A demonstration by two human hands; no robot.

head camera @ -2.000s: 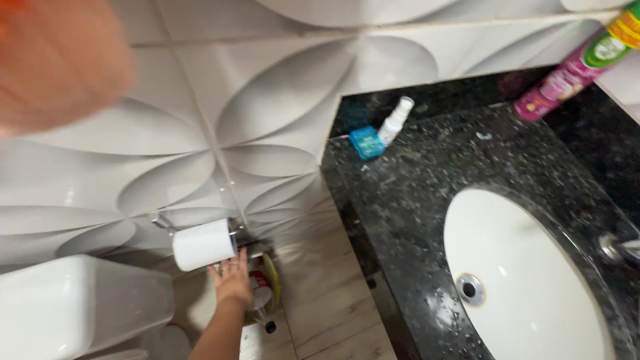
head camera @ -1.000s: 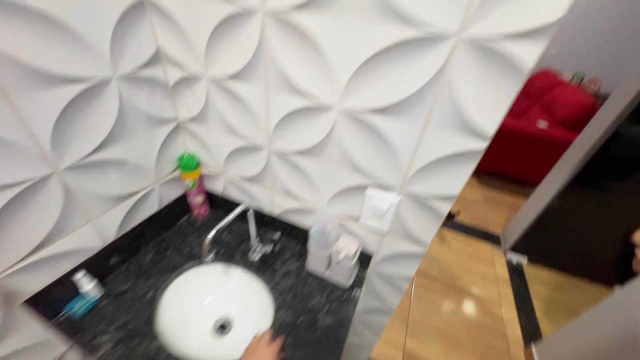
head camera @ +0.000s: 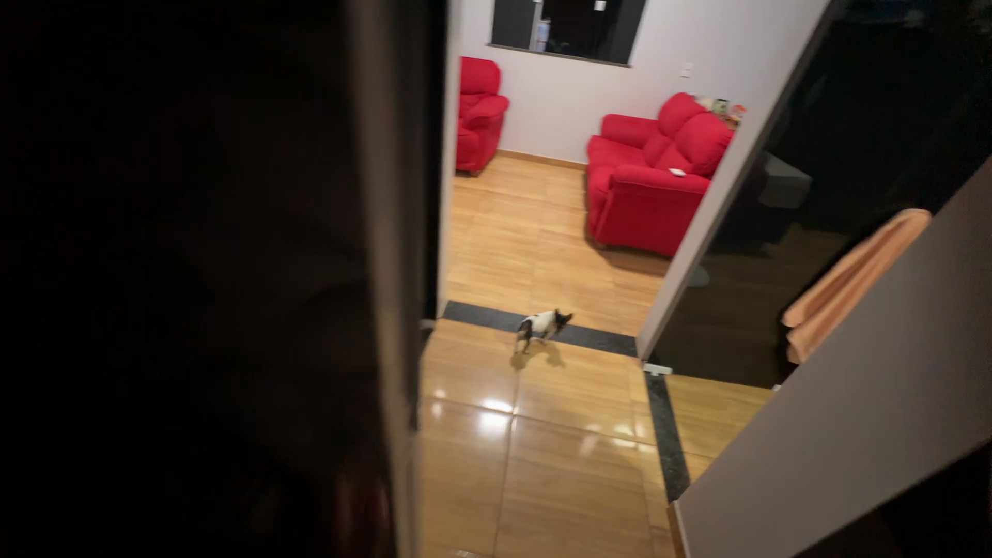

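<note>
Neither of my hands can be made out in the head view now. A dark door or panel (head camera: 186, 279) fills the left side, very near the camera, with a faint reddish blur low on it that is too dark to tell. Past its edge lies a shiny wood-look tiled floor (head camera: 465, 480). A small black and white dog or similar animal (head camera: 542, 324) stands on the dark stone threshold strip (head camera: 597, 338), its dark head toward the right.
Beyond the doorway are a red sofa (head camera: 647, 209) and a red armchair (head camera: 479, 116), below a dark window (head camera: 573, 23). At right stand a dark glass door (head camera: 721, 310), a peach-coloured cloth (head camera: 852, 287) and a grey wall edge (head camera: 845, 418).
The view has swung from the bathroom to the doorway and living room. The hand seen at the toilet roll, and later a hand by the basin, are out of view. The small animal now shows.
</note>
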